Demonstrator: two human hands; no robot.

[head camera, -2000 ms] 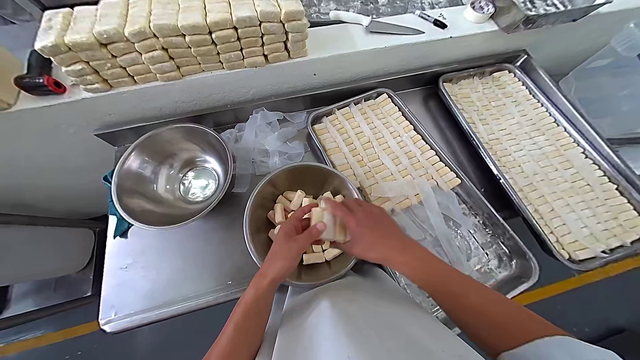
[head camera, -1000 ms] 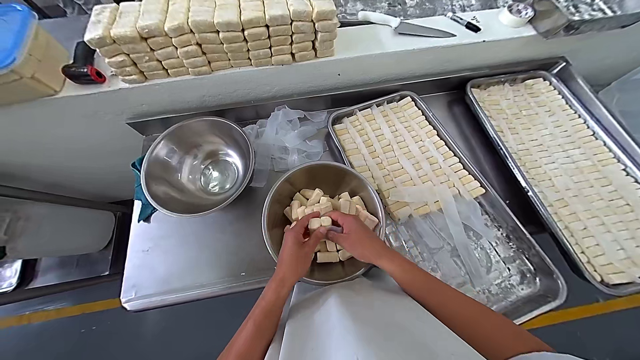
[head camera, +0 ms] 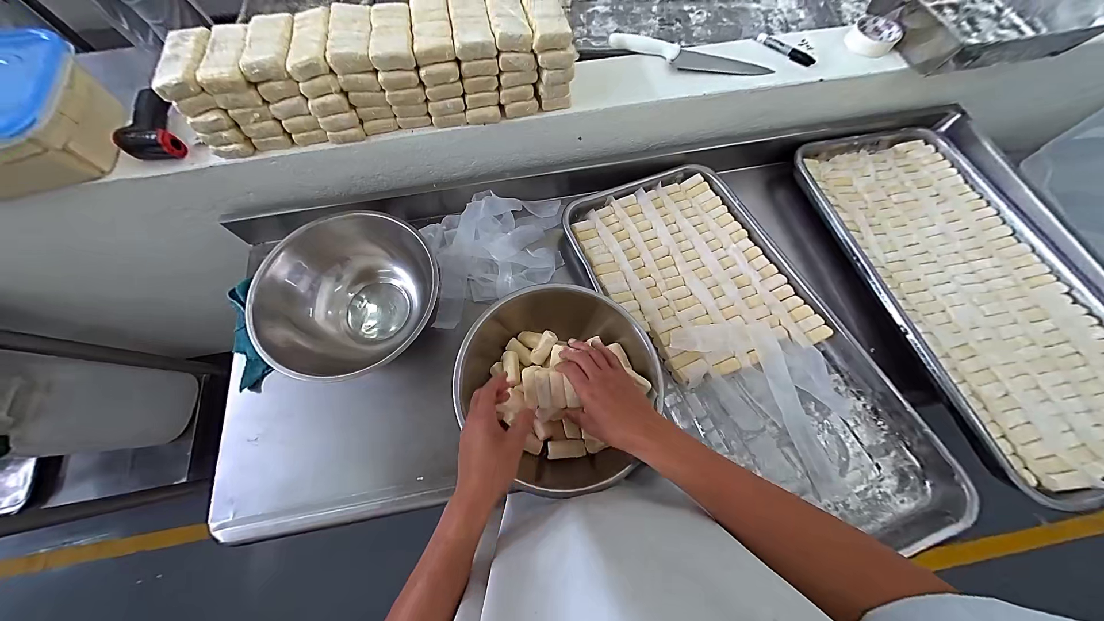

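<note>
Short pale dough pieces (head camera: 565,448) lie loose in a steel bowl (head camera: 470,362) at the middle. My right hand (head camera: 604,388) is inside the bowl, its fingers closed on a row of dough pieces (head camera: 549,388) pressed side by side. At the left end of that row is my left hand (head camera: 498,423), thumb and fingers apart; whether it touches the row is unclear. Right of the bowl, a metal tray (head camera: 936,500) holds rows of dough pieces with translucent strips (head camera: 785,388) over them. Its near part shows bare, floury metal.
An empty steel bowl (head camera: 293,302) stands at left on a teal cloth (head camera: 250,345). Crumpled clear strips (head camera: 496,246) lie behind. A second filled tray (head camera: 957,302) is at far right. The ledge bears stacked dough blocks (head camera: 371,78), a knife (head camera: 690,56), a marker (head camera: 785,50) and a tape roll (head camera: 873,36).
My left hand has opened from around the pieces, while my right hand has stayed at the row. The view has shifted somewhat.
</note>
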